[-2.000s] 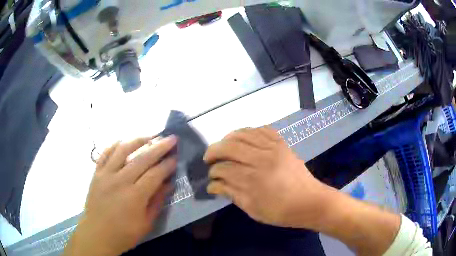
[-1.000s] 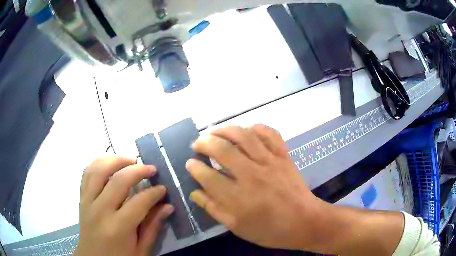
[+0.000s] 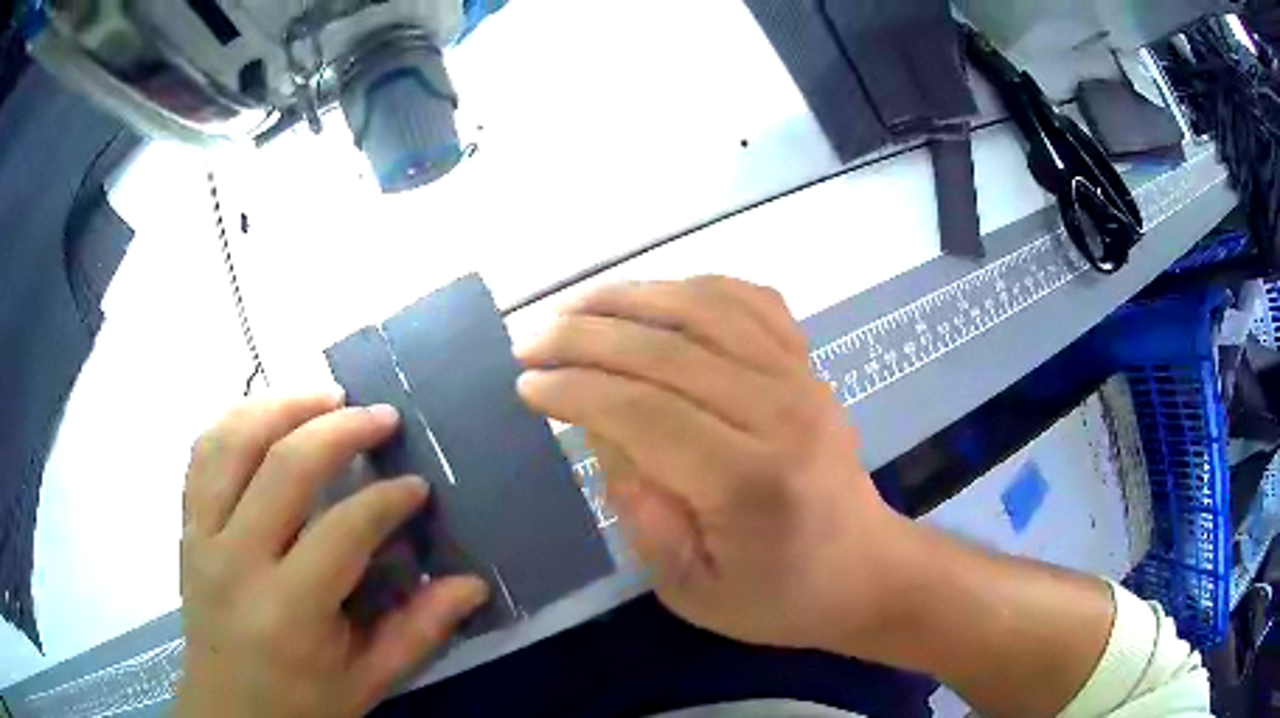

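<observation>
Two dark grey fabric pieces lie side by side on the white bed at the table's front edge, a wider one [image 3: 512,449] on the right and a narrow strip [image 3: 368,368] on the left. Only a thin pale gap shows between them in places. My left hand [image 3: 316,526] rests on the narrow strip with spread, bent fingers. My right hand [image 3: 702,421] is beside the wider piece, its fingertips near the upper right edge; whether they touch it is unclear. The machine head with its grey attachment [image 3: 403,126] is above the pieces.
Black-handled shears [image 3: 1074,183] lie at right beside dark fabric pieces [image 3: 898,63] and a small dark piece [image 3: 1127,118]. A ruler [image 3: 912,337] runs along the front edge. A large dark panel [image 3: 49,281] lies at left, a blue basket [image 3: 1179,463] lower right.
The two pieces now lie closer together, the gap narrowed. My right hand has moved off the wider piece to its right edge. Two seconds ago the fabric was bunched between both hands.
</observation>
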